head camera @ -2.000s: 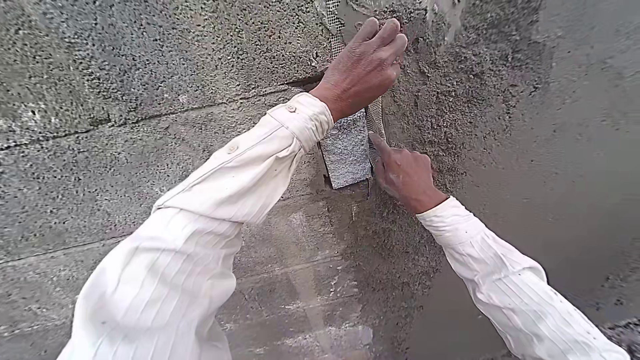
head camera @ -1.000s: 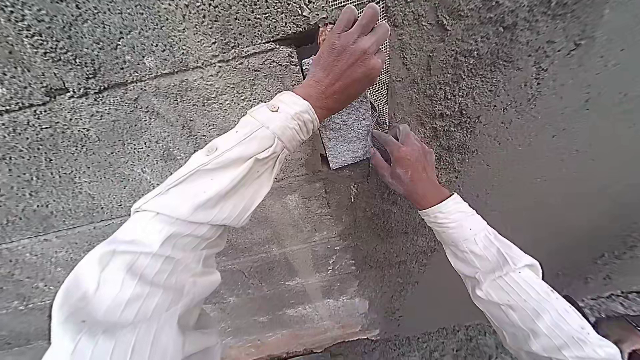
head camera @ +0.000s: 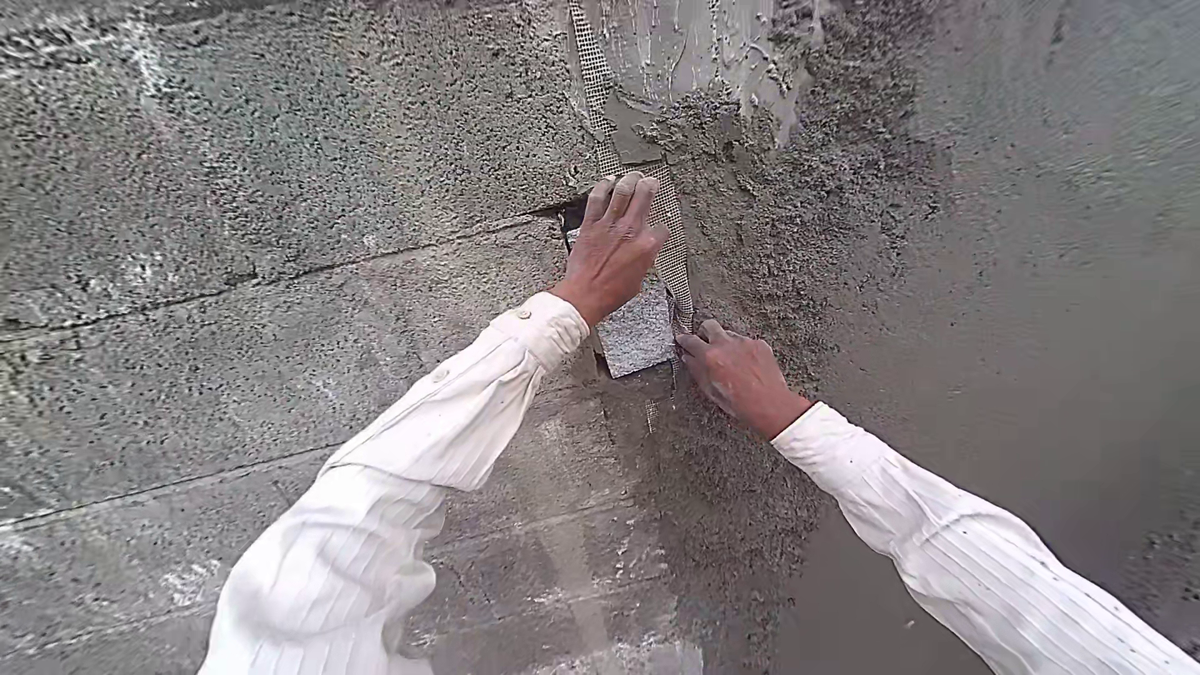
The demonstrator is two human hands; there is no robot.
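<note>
A strip of mesh (head camera: pixel 677 246) runs down the wall beside a light grey, rough-faced rectangular piece (head camera: pixel 637 333) set in a dark-edged recess. My left hand (head camera: pixel 619 246) lies over the upper part of this piece, its fingertips pressed on the mesh at the recess's top. Lower right, my right hand (head camera: pixel 736 370) has thumb and fingertips at the mesh's lower end, next to the grey piece's right edge. Whether the fingers pinch the mesh is hard to tell. More mesh continues upward, partly under mortar (head camera: pixel 633 131).
Rough block wall (head camera: pixel 281 347) with horizontal joints fills the left side. Coarse wet mortar (head camera: pixel 750 506) borders the recess on the right, and smoother plaster (head camera: pixel 1012 328) lies farther right. Wet smears (head camera: pixel 694 47) mark the wall above.
My left hand has stayed near the top of the recess while its fingers shifted on the mesh. More of the wall above is in view than one second ago.
</note>
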